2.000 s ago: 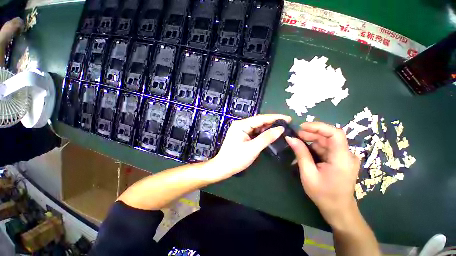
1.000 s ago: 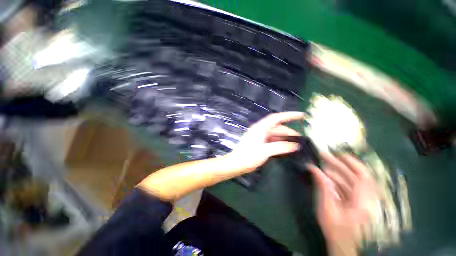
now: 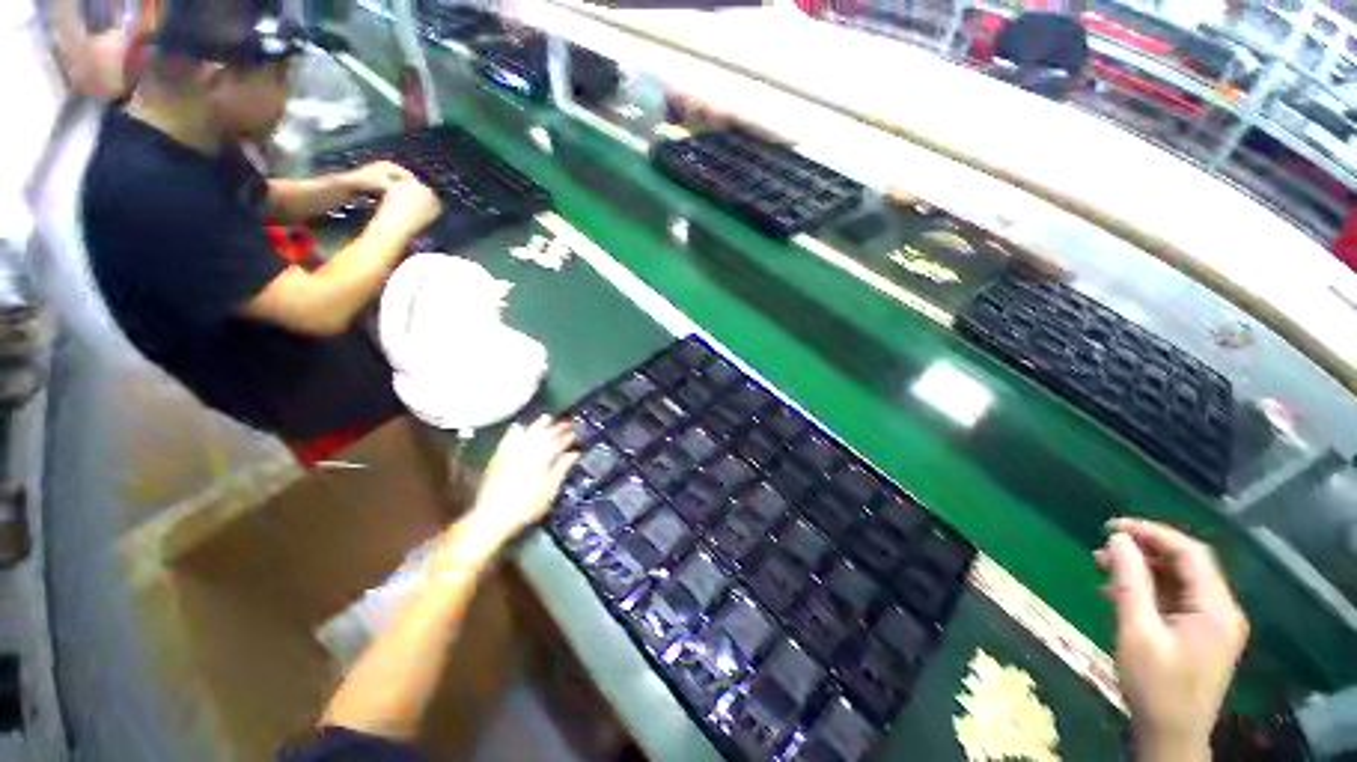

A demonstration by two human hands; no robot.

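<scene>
The large glossy black blister tray (image 3: pixel 752 543) lies slantwise on the green bench, its pockets holding black housings (image 3: pixel 744 625). My left hand (image 3: pixel 524 474) is at the tray's left end, fingers at its corner; whether they grip the rim or only touch it is unclear. My right hand (image 3: pixel 1176 625) is raised at the right, away from the tray, fingers loosely curled and thumb apart, with nothing visible in it. A cream-white pile of scraps (image 3: pixel 1005 715) lies off the tray's right end.
A white fan (image 3: pixel 462 350) stands beyond the tray's left end. A person in black (image 3: pixel 209 253) works at another tray (image 3: pixel 447 186). The green belt (image 3: pixel 833 350) runs behind my tray. More trays (image 3: pixel 1101 372) lie across it. An open cardboard box (image 3: pixel 283 596) is below.
The view has swung up and left. My hands have parted: the left has reached the tray's left end, the right is raised at the right. The dark housing between them is no longer seen there.
</scene>
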